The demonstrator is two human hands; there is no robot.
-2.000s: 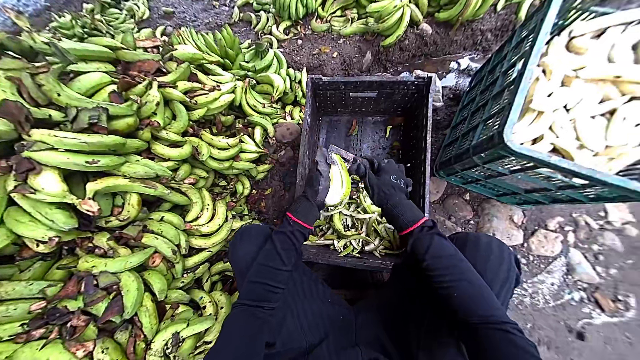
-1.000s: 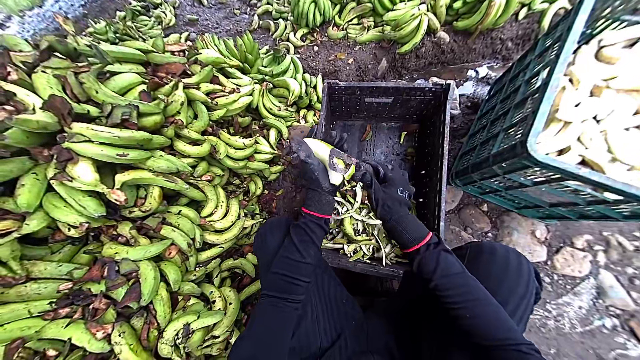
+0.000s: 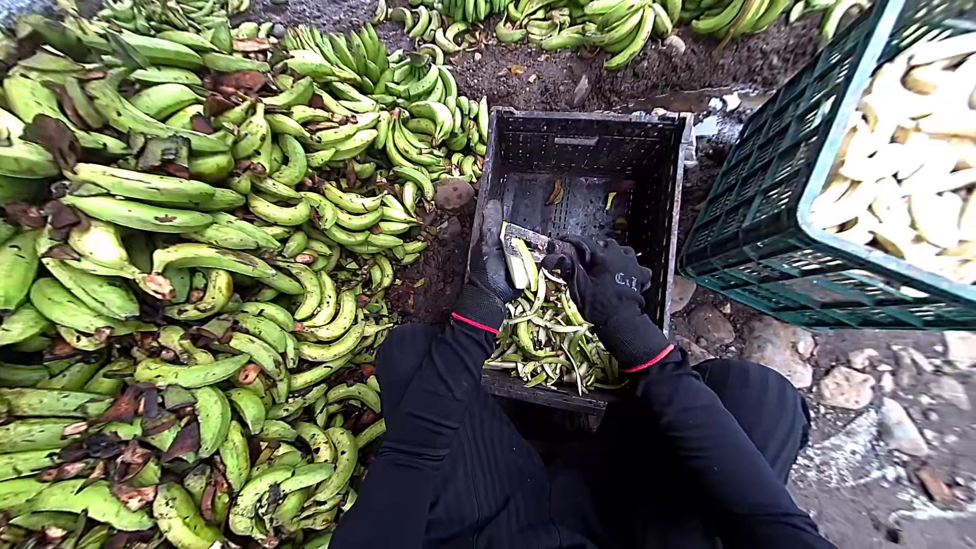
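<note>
My left hand (image 3: 492, 263), in a black glove with a red cuff edge, grips a partly peeled green plantain (image 3: 521, 265). My right hand (image 3: 606, 278), gloved alike, is closed on a knife whose flat, stained blade (image 3: 528, 239) lies across the upper part of the plantain. A strip of peel hangs between the hands. Both hands are over a black plastic crate (image 3: 587, 126). Below them, a heap of plantain peels (image 3: 553, 343) covers the near end of the crate. The knife's handle is hidden in my right hand.
A large pile of green plantains (image 3: 191, 267) spreads along the left, with more bunches (image 3: 610, 23) beyond the crate. At the right stands a green plastic crate (image 3: 808, 259) full of peeled plantains (image 3: 915, 160). Stones (image 3: 846, 386) lie on the muddy ground below it.
Since one second ago, the plantain has gone from slanting across between my hands to a steeper position by my left hand. The blade now shows plainly across it.
</note>
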